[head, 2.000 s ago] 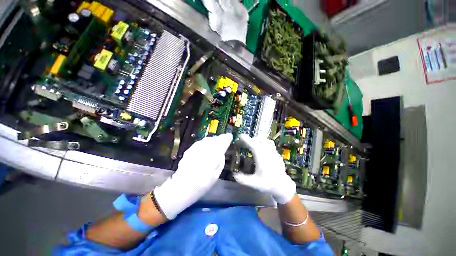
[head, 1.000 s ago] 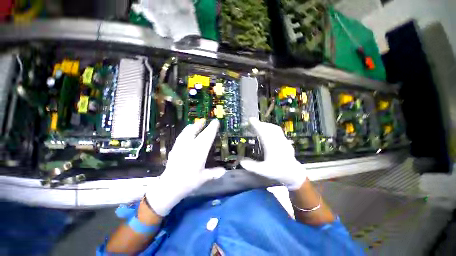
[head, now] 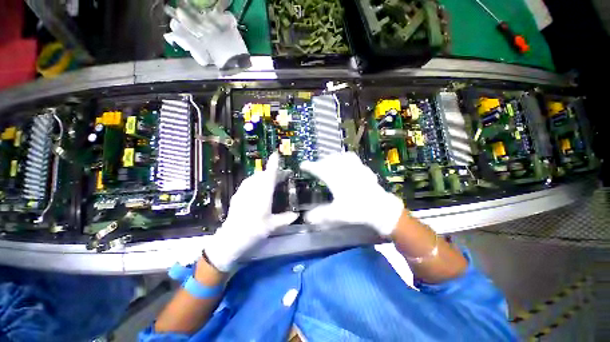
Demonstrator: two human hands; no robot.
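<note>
A green circuit board [head: 267,137] with yellow parts and a silver ribbed heat sink [head: 327,125] sits in a black carrier [head: 227,157] in front of me. My left hand [head: 249,217], in a white glove, is at the board's lower left front edge, thumb and fingers apart. My right hand [head: 354,194], also gloved, is at the lower right front edge, covering the heat sink's lower end. Its thumb and fingers are apart too. Small clips between the hands are partly hidden and blurred; I cannot tell if the fingers touch them.
More boards in carriers stand on the curved conveyor, left and right. Behind its silver rail [head: 157,69] are spare gloves [head: 209,37], a bin of small olive pieces [head: 309,27], a bin of larger pieces [head: 404,23] and a screwdriver [head: 514,38] on a green mat.
The view has turned and shifted, showing more boards at the left. My right hand has moved over the heat sink's lower end. Both hands stay at the same board's front edge.
</note>
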